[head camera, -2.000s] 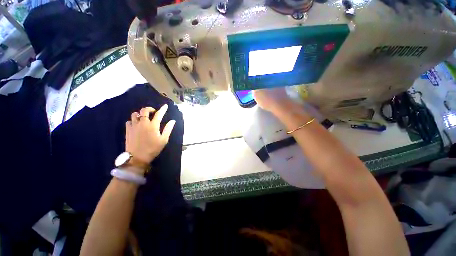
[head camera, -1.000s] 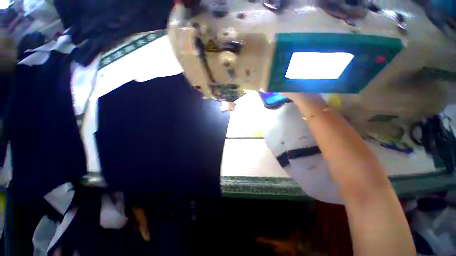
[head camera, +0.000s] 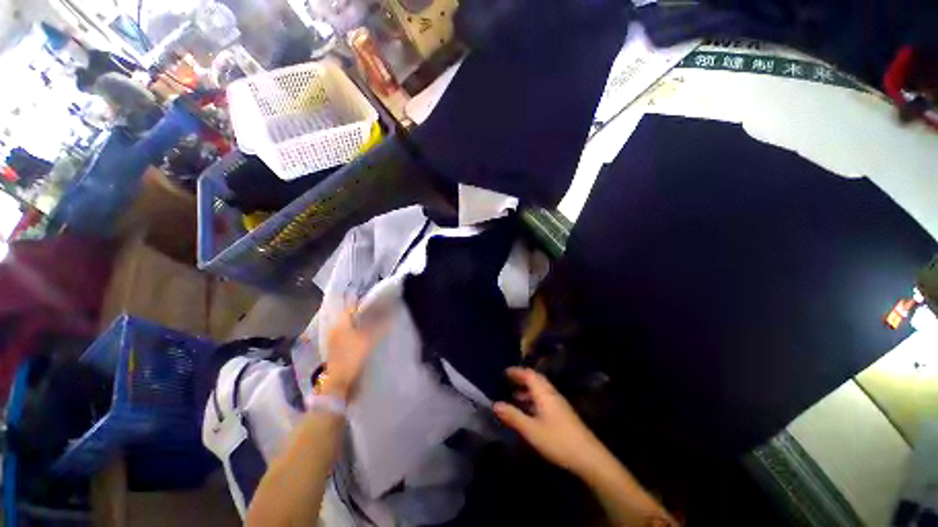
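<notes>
A heap of pale grey and navy garment pieces (head camera: 391, 401) lies low at the left of the machine table. My left hand (head camera: 345, 348) is on the pale cloth at the heap's left side; its fingers are blurred, and I cannot tell if they grip. My right hand (head camera: 547, 412) is at the heap's right side, fingers apart, close to a dark piece (head camera: 463, 299); I cannot tell if it touches. A large navy panel (head camera: 741, 268) lies flat on the table, its right edge by the lit needle area.
Another navy cloth (head camera: 514, 103) hangs over the table's left end. Behind the heap stand a white basket (head camera: 303, 118) and a blue crate (head camera: 298, 232). Another blue basket (head camera: 154, 401) is at the lower left. The table's green-edged front (head camera: 802, 479) shows at lower right.
The view has swung left and down, away from the machine head. My right hand has left the phone area behind the needle; both hands are now at the heap. The navy panel remains on the table.
</notes>
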